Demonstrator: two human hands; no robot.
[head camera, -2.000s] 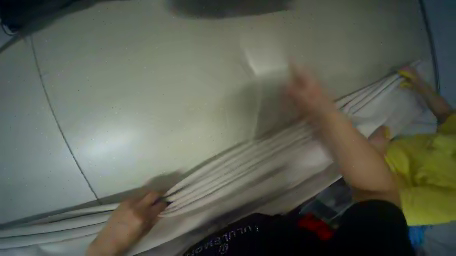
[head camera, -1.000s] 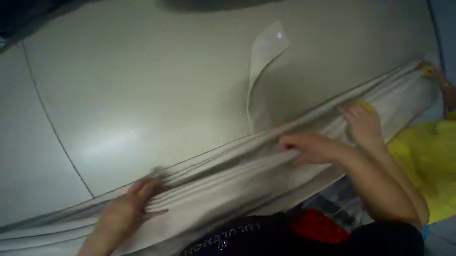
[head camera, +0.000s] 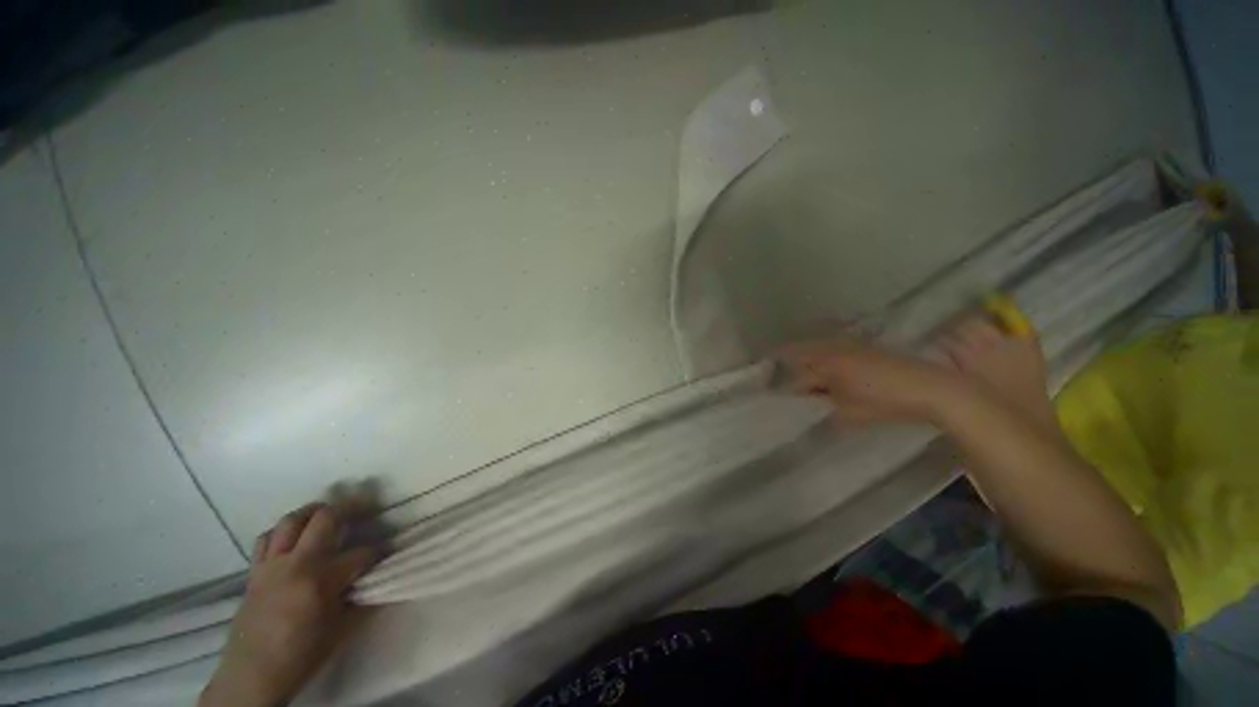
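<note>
A long beige knit panel stack (head camera: 594, 483) runs across the near side of the table, in soft lengthwise folds. My left hand (head camera: 307, 559) grips the folds at lower left; its fingertips are blurred. My right hand (head camera: 842, 380) grips the far edge of the fabric right of centre, its fingers partly hidden in the cloth. A pale strip of fabric (head camera: 732, 138) with a small round white spot sticks out from under the stack onto the table.
The cream table (head camera: 414, 249) has a dark seam line at left. A person in a yellow shirt (head camera: 1174, 456) stands at right, one hand (head camera: 1001, 352) on the fabric beside mine, another at its far right end. Dark items lie along the table's far edge.
My right hand has come down from above the table onto the fabric and gripped its far edge. My left hand has moved left. The pale strip now lies flopped upward on the table.
</note>
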